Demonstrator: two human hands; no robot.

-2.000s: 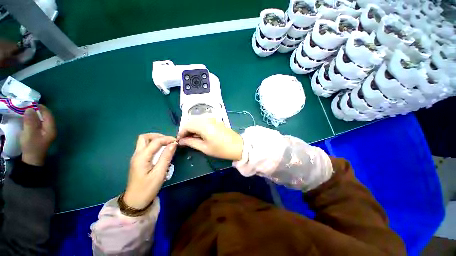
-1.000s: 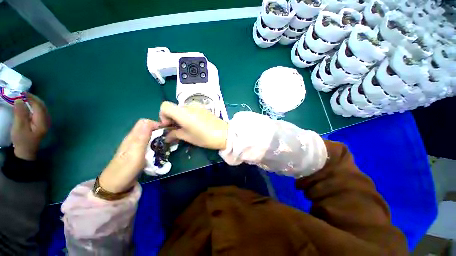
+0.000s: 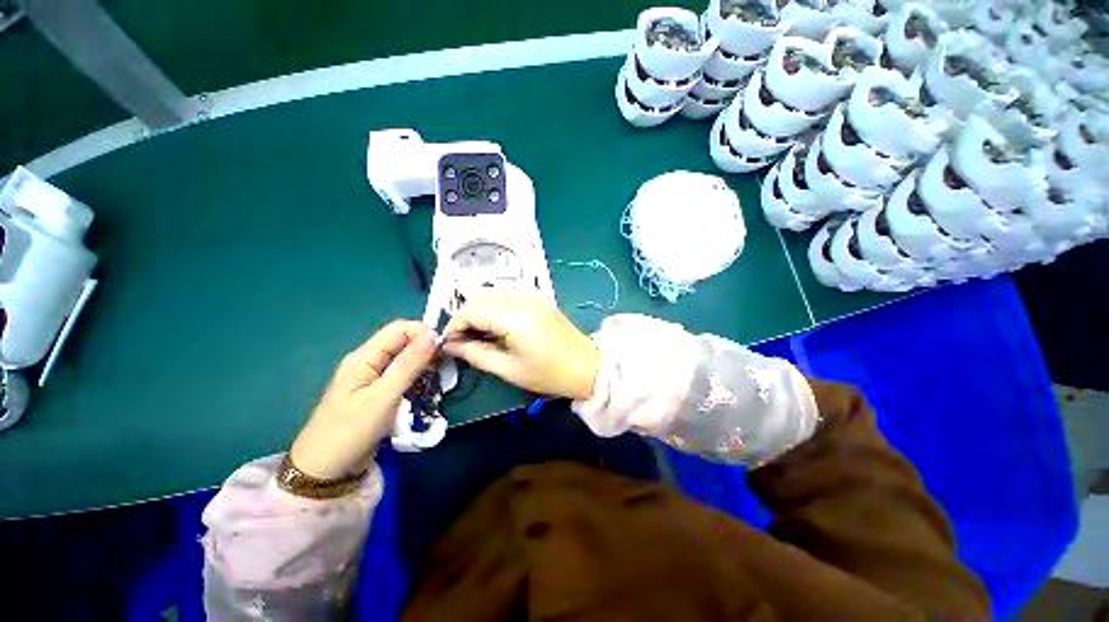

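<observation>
A white camera body (image 3: 517, 225) lies on the green bench, its black lens panel (image 3: 472, 184) facing up. A white housing (image 3: 420, 434) with dark electronics lies at the bench's front edge, below my hands. My left hand (image 3: 369, 384) and my right hand (image 3: 521, 345) meet fingertip to fingertip between body and housing. Both pinch something small, seemingly wire ends; the fingers hide most of it. A dark cable lies left of the body.
A round pile of white ties (image 3: 687, 231) lies right of the body, with a loose pale strand (image 3: 596, 282) between. Stacked white housings (image 3: 912, 182) fill the right side. White camera bodies (image 3: 39, 286) lie at the left edge. A blue bin (image 3: 936, 401) is at my right.
My hands were over the housing and have moved right, up to its top by the body, fingertips together again. The other person's hand at the left has gone from view.
</observation>
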